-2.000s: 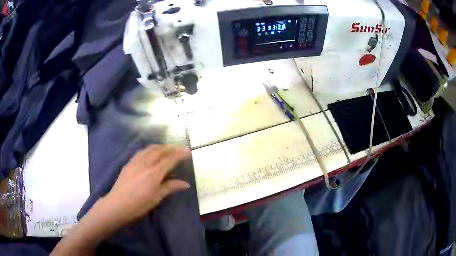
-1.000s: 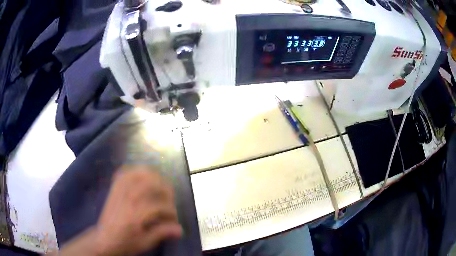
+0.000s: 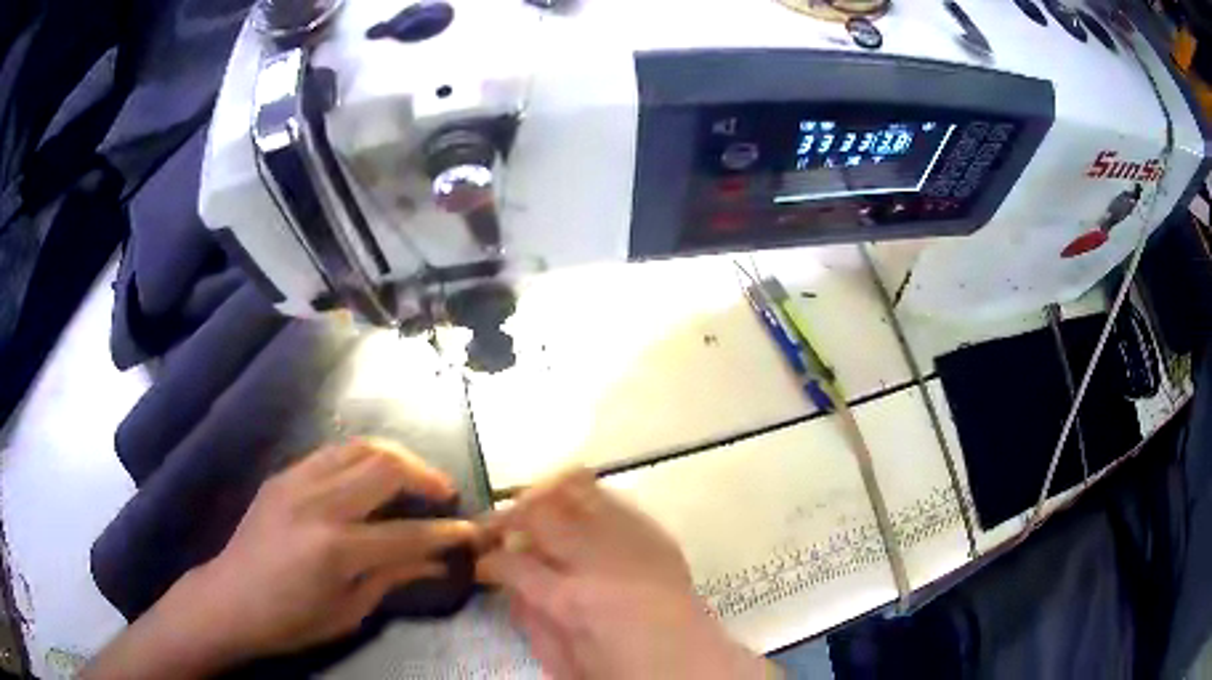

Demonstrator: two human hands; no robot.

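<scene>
The dark navy-grey garment piece [image 3: 213, 445] lies on the white table, running back under the left end of the white sewing machine [image 3: 572, 173]. My left hand [image 3: 332, 538] lies on the cloth with fingers bent and holds it near its right edge. My right hand [image 3: 585, 571] pinches the cloth edge, its fingertips touching those of my left hand. Both hands are in front of the lamp-lit presser foot area [image 3: 436, 348], which is too bright to make out clearly. The fingers hide the pinched edge.
Slim blue and green tools [image 3: 798, 348] lie right of the needle, with a beige cord [image 3: 875, 505] beside them. A black cloth patch [image 3: 1017, 425] lies at the right. The control panel [image 3: 844, 153] glows on the machine head. More dark cloth [image 3: 80, 120] is heaped at the far left.
My right hand has come into view and taken hold of the cloth edge. My left hand has opened from a curled shape. The cloth's near part is drawn up and bunched, and the view is closer.
</scene>
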